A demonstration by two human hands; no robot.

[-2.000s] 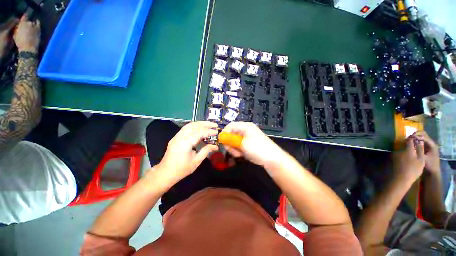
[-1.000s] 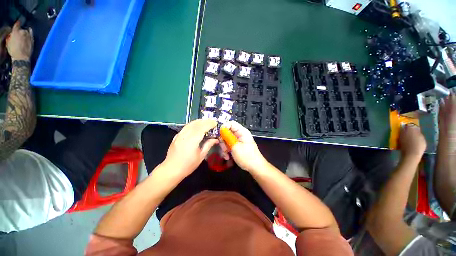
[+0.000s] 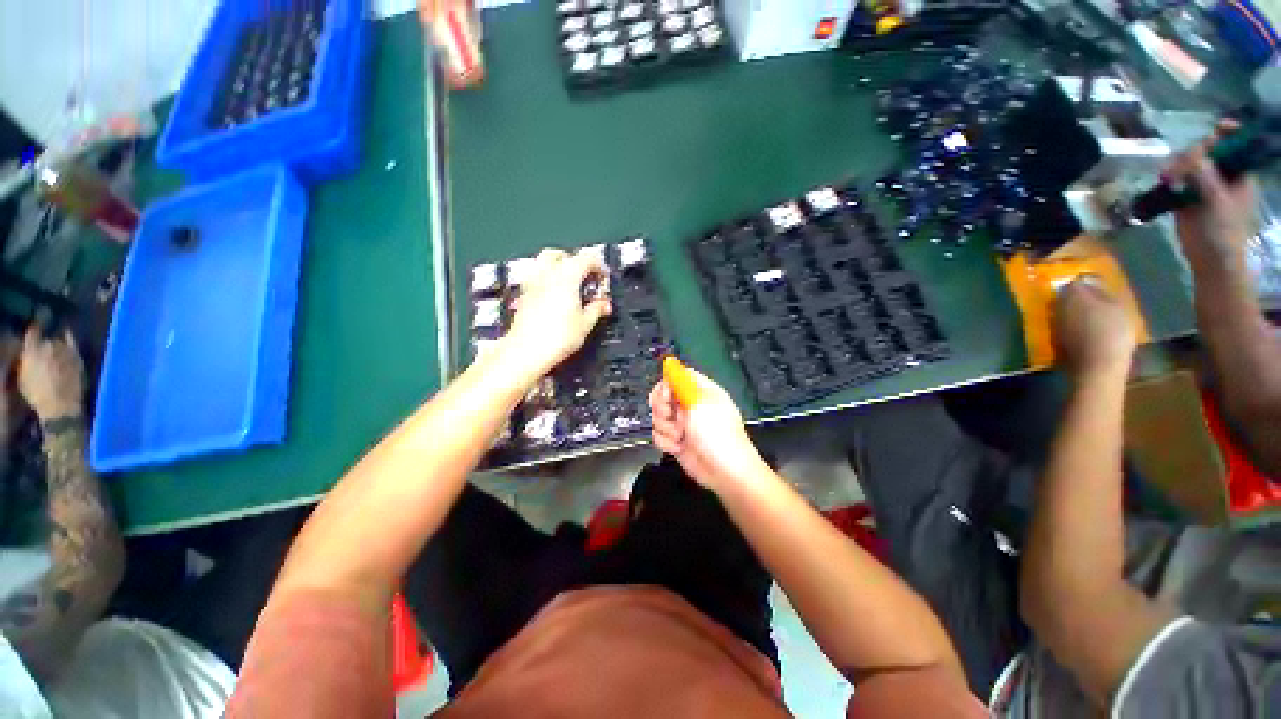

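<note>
My left hand reaches over the left black tray. Its fingertips are closed on a small dark and silver module at the tray's upper part; whether the module sits in a pocket is hidden. White-topped modules stand along the tray's left and top sides, partly covered by my hand and forearm. My right hand is curled near the tray's lower right corner, around a short bright-orange piece, apparently a tool handle with a small dark tip.
The right black tray holds a few white-topped pieces. Loose dark parts lie beyond it. A neighbour's hand rests on an orange sheet. Two blue totes stand left; a far tray and white box are behind.
My left hand has moved from beside my right hand at the table edge, forward onto the left tray. My right hand has separated from it. The view has shifted, showing more of the table's back.
</note>
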